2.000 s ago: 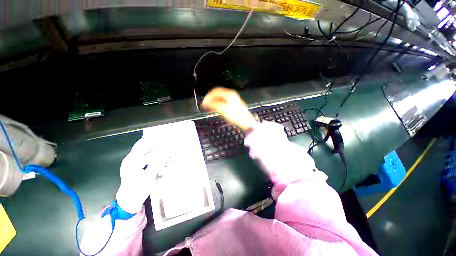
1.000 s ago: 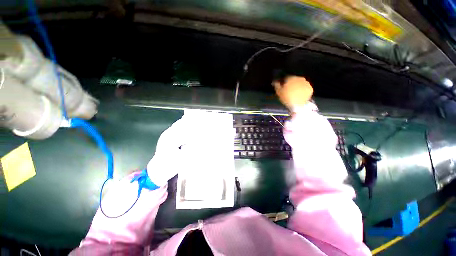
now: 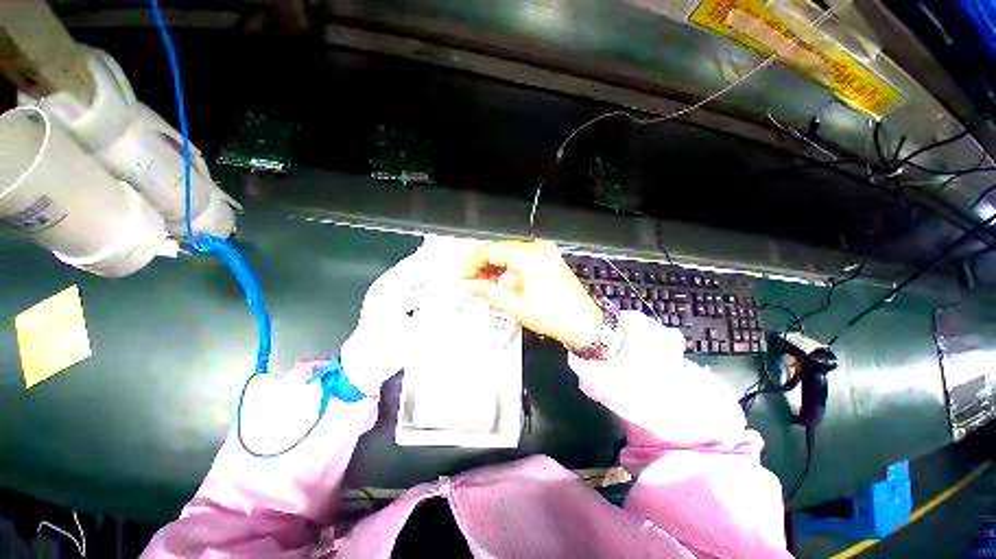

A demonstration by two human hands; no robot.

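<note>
A long white carton [image 3: 460,420] lies on the green bench in front of me. My left hand [image 3: 395,317], in a white glove with a blue wrist strap, is over the carton's left side; glare hides its fingers and anything in them. My bare right hand [image 3: 533,293] is over the carton's far end, close to the left hand, with thumb and fingers bent together. I cannot tell whether it holds something. Green circuit boards lie on the dark line behind: one at the left [image 3: 258,144], one in the middle [image 3: 403,155], and a dim one further right [image 3: 613,183].
A black keyboard [image 3: 699,306] is right of the carton, then a handheld scanner [image 3: 809,377] with its cable. White tubes [image 3: 98,207] stand at the far left, above a yellow note [image 3: 52,336]. A thin white cable [image 3: 612,116] hangs from the shelf. A blue cord [image 3: 245,282] runs to my left wrist.
My right hand has come back from over the dark line to the carton's far end beside my left hand. A board at the right of the line is uncovered. The view has shifted.
</note>
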